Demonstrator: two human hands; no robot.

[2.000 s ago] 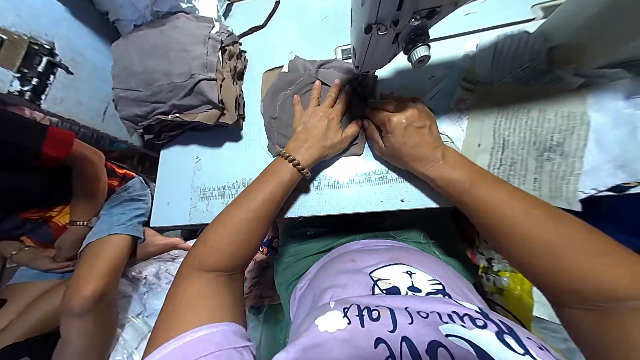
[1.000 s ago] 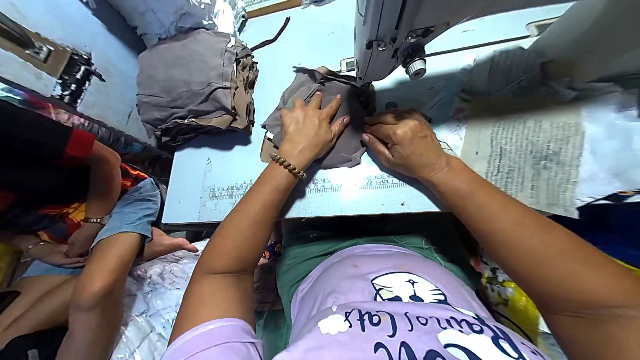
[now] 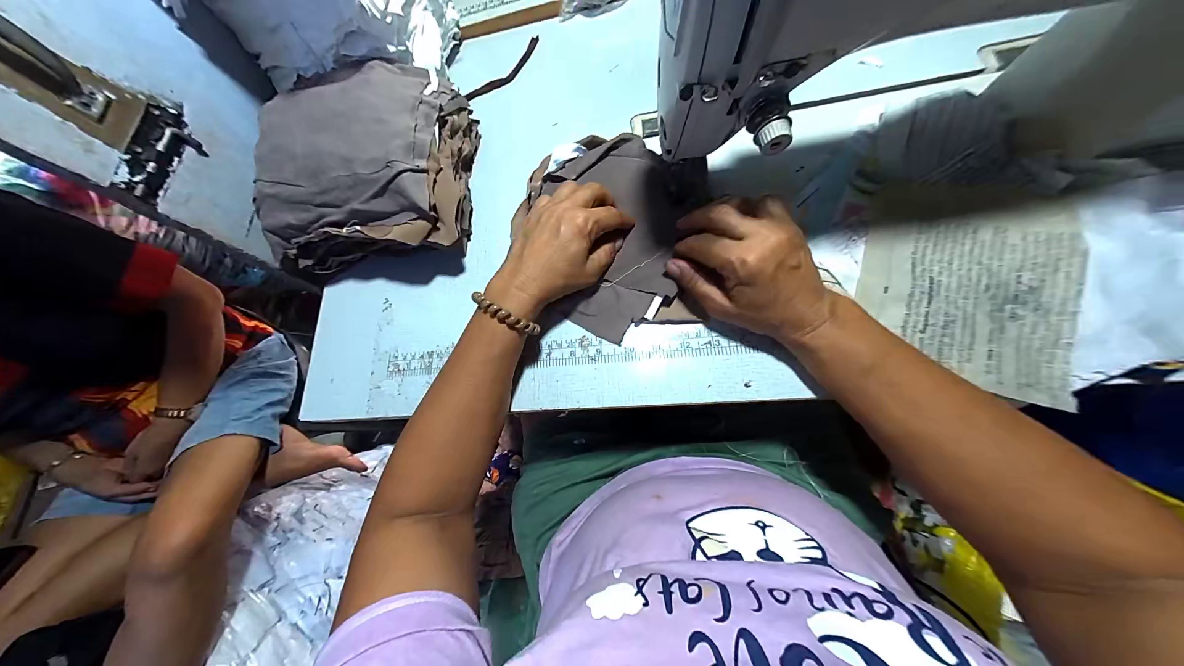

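Under the head of a sewing machine (image 3: 708, 83) lies a grey-brown fabric piece (image 3: 638, 190) with a line of light stitching. My left hand (image 3: 569, 236) rests on its left part, fingers curled and the fingertips bunched on the cloth. My right hand (image 3: 745, 264) is at the fabric's right edge, close to the presser foot, with thumb and fingers pinching the cloth. The needle area is in dark shadow. Left of my hands sits a stack of grey-brown fabric pieces (image 3: 342, 153).
A ruler scale (image 3: 592, 351) runs along the table's front edge. A printed paper sheet (image 3: 980, 277) and pale cloth (image 3: 953, 139) lie to the right. White bundled material (image 3: 324, 37) sits behind the stack. A seated person (image 3: 185, 370) is at the left, beside the table.
My left hand has gone from spread flat on the fabric to curled fingers. The cloth beneath has shifted and its lower edge now shows folded, with a line of stitching visible. The view has moved somewhat.
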